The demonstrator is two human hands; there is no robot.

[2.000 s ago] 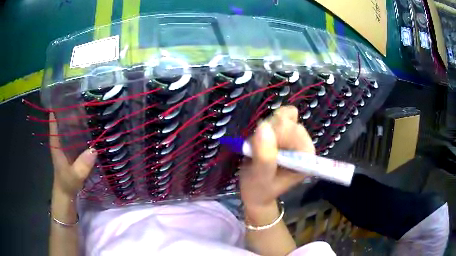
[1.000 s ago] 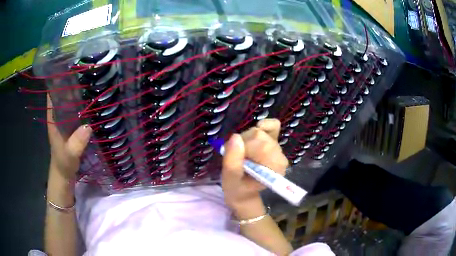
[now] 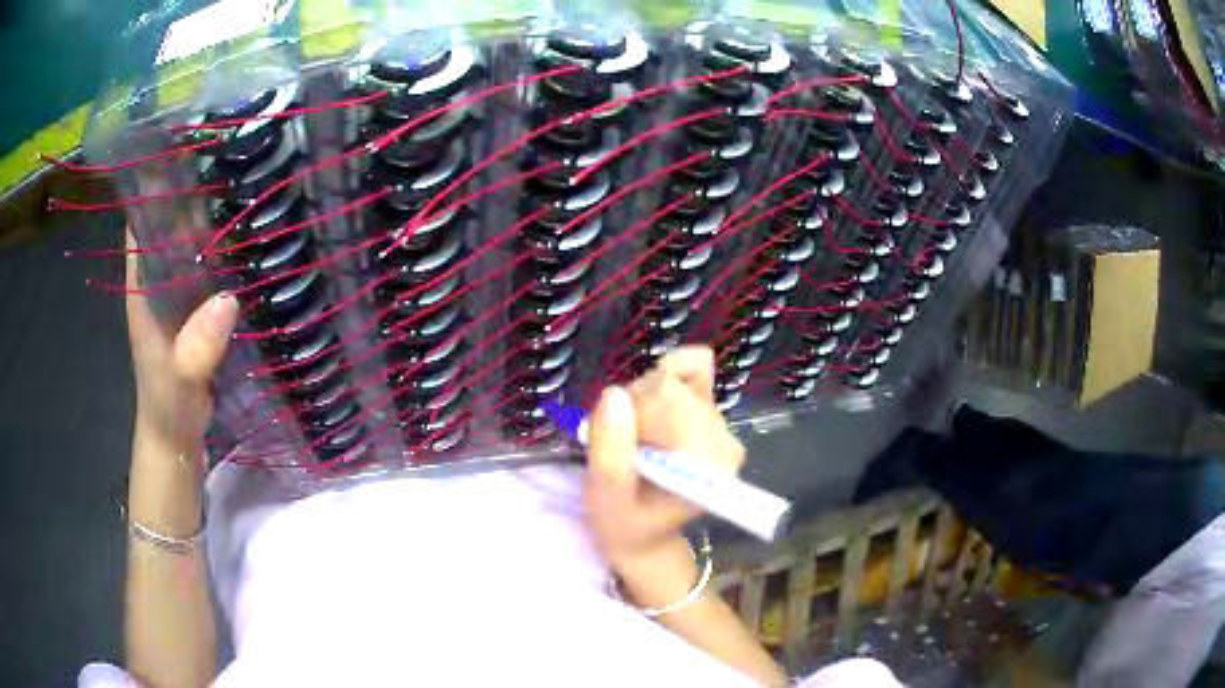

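Note:
A large clear tray [image 3: 497,202] rests tilted against my lap and the bench edge. It holds several columns of black round components with silver rims [image 3: 427,262], crossed by thin red wires [image 3: 175,206] that stick out past its left edge. My right hand [image 3: 661,450] holds a white paint marker [image 3: 719,493], its blue-violet tip at the near end of the third column from the left. Whether the tip touches a component I cannot tell. My left hand [image 3: 182,366] holds the tray's left side, thumb on top, fingers partly hidden behind it.
A green bench with yellow lines [image 3: 61,140] lies beyond the tray, and a white label [image 3: 215,20] is on the tray's far left. At right stand cardboard-faced stacks [image 3: 1119,323]. Below are a wooden slatted structure [image 3: 840,578] and a person's dark sleeve or clothing [image 3: 1034,504].
The tray and its columns appear higher in the view. My right hand and the marker have moved left and towards me, down the third column. My left hand still holds the left side.

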